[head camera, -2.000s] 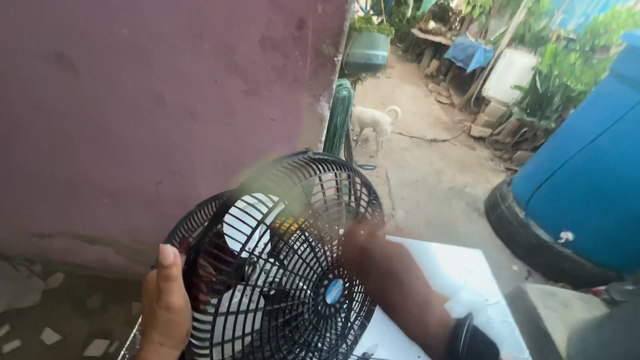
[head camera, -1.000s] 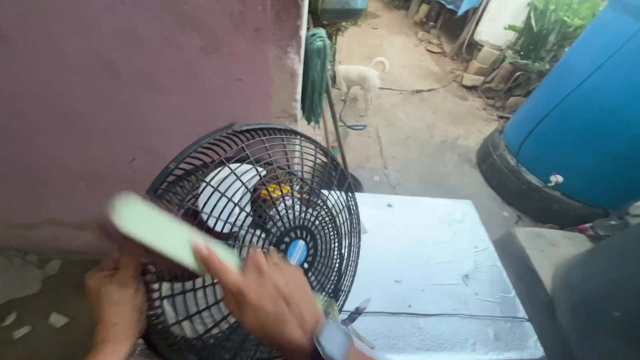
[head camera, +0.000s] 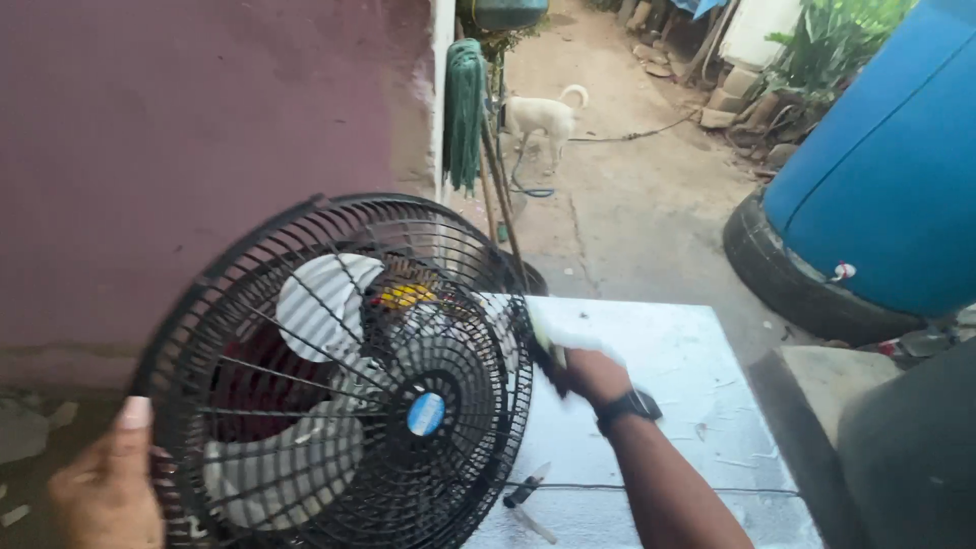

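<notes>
A black fan guard (head camera: pixel 427 473) with a blue center badge (head camera: pixel 425 414) fills the lower middle, and pale fan blades (head camera: pixel 320 305) show through its bars. My left hand (head camera: pixel 114 480) grips the guard's left rim, thumb up. On the far right side of the guard, my right hand (head camera: pixel 598 375), with a dark watch on the wrist, holds a blurred pale green brush-like thing (head camera: pixel 540 328) against the rim. Its exact form is not clear. The fan stands at a white board-like surface (head camera: pixel 656 328), where a small dark-handled tool (head camera: pixel 526 484) lies by a thin cord.
A purple wall (head camera: pixel 229 114) rises at the left. Beyond its edge hangs a green string mop (head camera: pixel 463 114) beside wooden poles. A white dog (head camera: pixel 541 118) stands on the path. To the right is a large blue tank (head camera: pixel 877 175) on a black base.
My right hand has moved from the front of the guard to its right rim, with the pale green thing. My left hand stays at the left rim.
</notes>
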